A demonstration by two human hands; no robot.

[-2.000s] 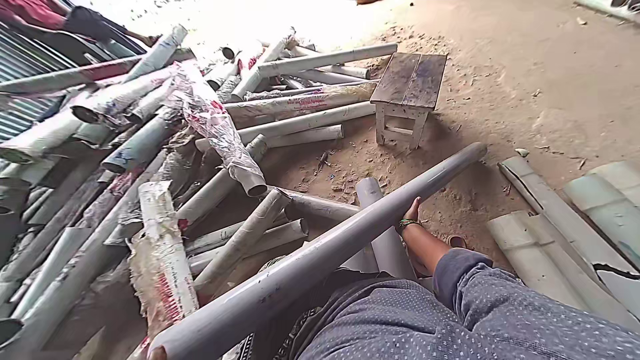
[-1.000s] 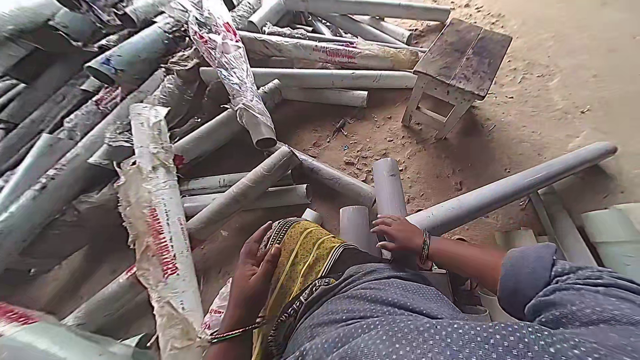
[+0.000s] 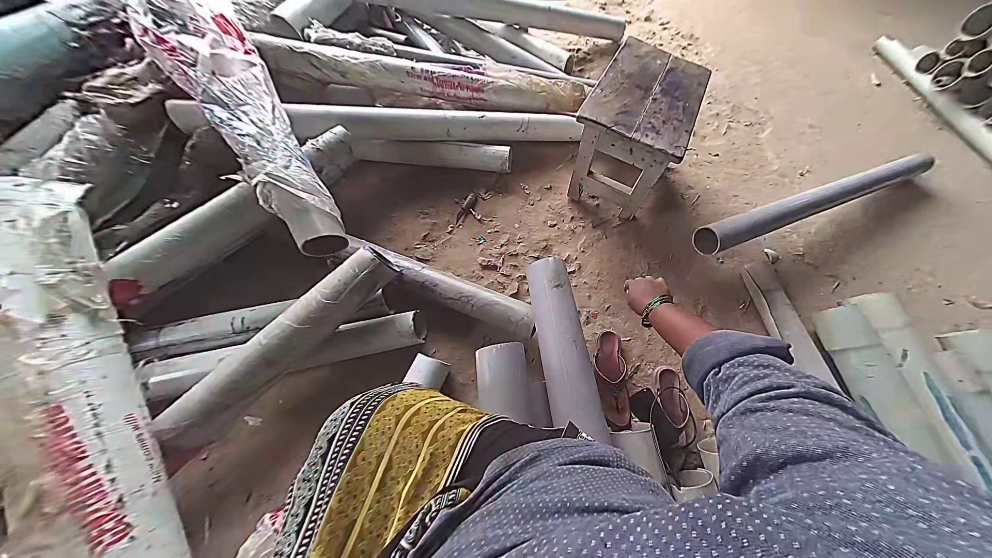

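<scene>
My right hand (image 3: pixel 645 296), with bangles on the wrist, reaches forward over the dirt floor. Its fingers look curled, and nothing shows in them. To its right, apart from it, a grey plastic pipe (image 3: pixel 814 203) lies slanting on the ground. Left of the hand, near my lap, stand a longer grey pipe piece (image 3: pixel 567 349) and a shorter, wider one (image 3: pixel 502 381). A pair of sandals (image 3: pixel 611 364) is just below the hand. Yellow patterned cloth (image 3: pixel 403 457) covers part of my lap. My left hand is out of view.
A wooden stool (image 3: pixel 645 101) stands ahead. Pipes are heaped at left, some in torn plastic wrap (image 3: pixel 260 116). Split pale pipe pieces (image 3: pixel 883 364) lie at lower right. More pipes (image 3: pixel 961 66) are stacked at upper right. Small debris litters the floor.
The long grey pipe that lay across my lap is now on the ground at right, away from my hand. My right hand has moved forward off my lap; my left hand has left the view.
</scene>
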